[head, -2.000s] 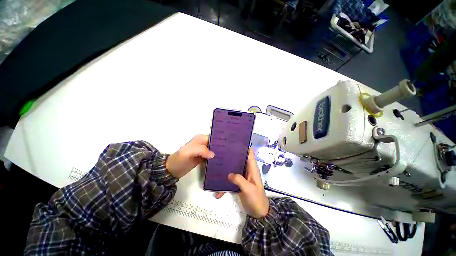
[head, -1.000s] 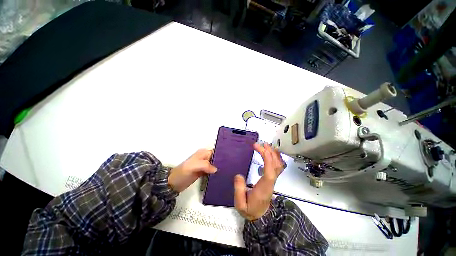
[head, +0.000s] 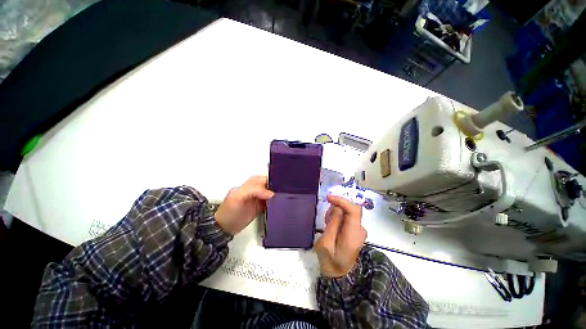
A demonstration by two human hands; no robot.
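Observation:
A tall smartphone point(head: 292, 196) with a purple-tinted screen is upright in front of me over the white table. The upper part of its screen is darker than the lower part. My left hand point(head: 243, 204) grips the phone by its left edge, thumb on the front, other fingers hidden behind it. My right hand point(head: 342, 236) is just right of the phone, apart from it, with fingers curled and thumb and index finger close together. I see nothing in it.
A white brother sewing machine point(head: 450, 154) stands at right, its needle area lit. Black-handled scissors point(head: 514, 284) lie at the table's right end. Black cloth point(head: 83, 58) is at far left. A white basket point(head: 443, 40) with cloth stands beyond the table point(head: 173, 122). Ruler marks run along the front edge.
My right hand has moved off the phone's screen to its right side, and its fingers have curled in. The screen picture has changed. My left hand still holds the phone.

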